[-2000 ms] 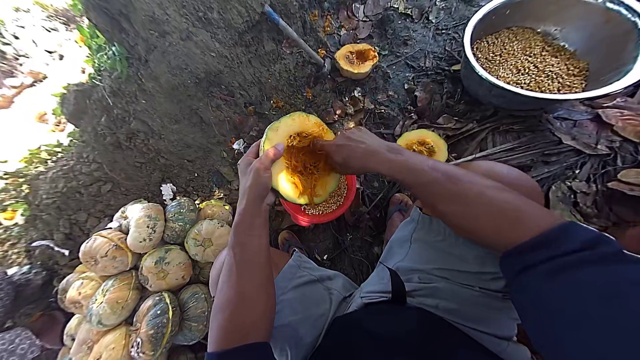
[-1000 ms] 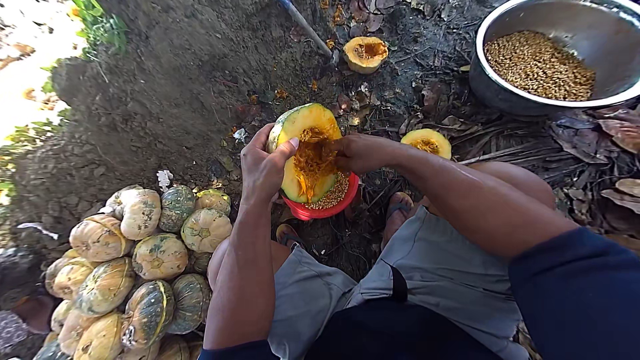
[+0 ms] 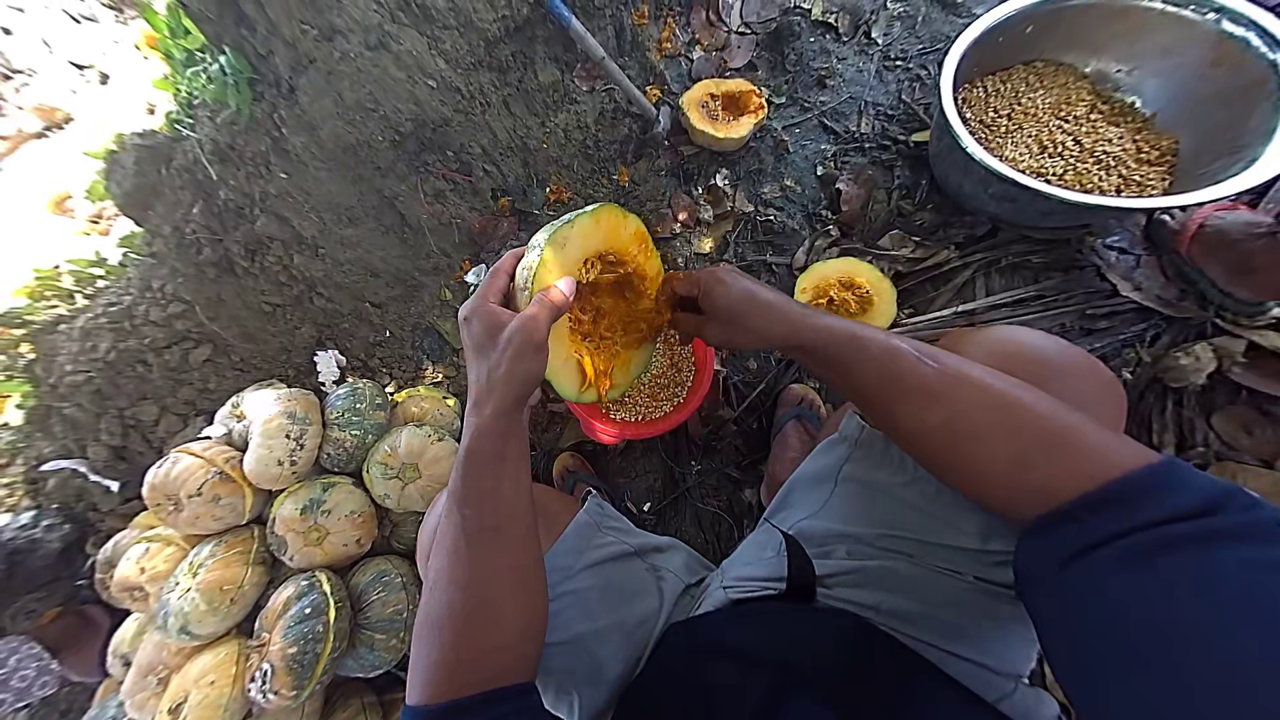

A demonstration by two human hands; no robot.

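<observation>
My left hand (image 3: 515, 335) holds a halved pumpkin (image 3: 570, 245) by its rind, thumb on the cut face, which is turned toward my right. Stringy orange pulp fills its hollow and hangs at the lower edge. At the right rim of this half, the bent fingers of my right hand (image 3: 725, 308) touch the pulp; whether they pinch any is hidden. Directly below is a red plastic bowl (image 3: 700, 385) with pale pumpkin seeds (image 3: 655, 385) in it, partly covered by the pumpkin.
Whole pumpkins (image 3: 322, 522) are piled at lower left. Two cut pumpkin pieces (image 3: 723, 112) (image 3: 846, 291) lie on the leafy ground. A large metal pot (image 3: 1060, 195) of seeds stands at upper right, with another person's foot (image 3: 1235, 250) beside it. A blue-ended rod (image 3: 610, 70) lies at the top.
My right hand has drawn back from inside the hollow to the pumpkin's right rim. My left hand still holds the half over the red bowl. A foot now shows at the right edge.
</observation>
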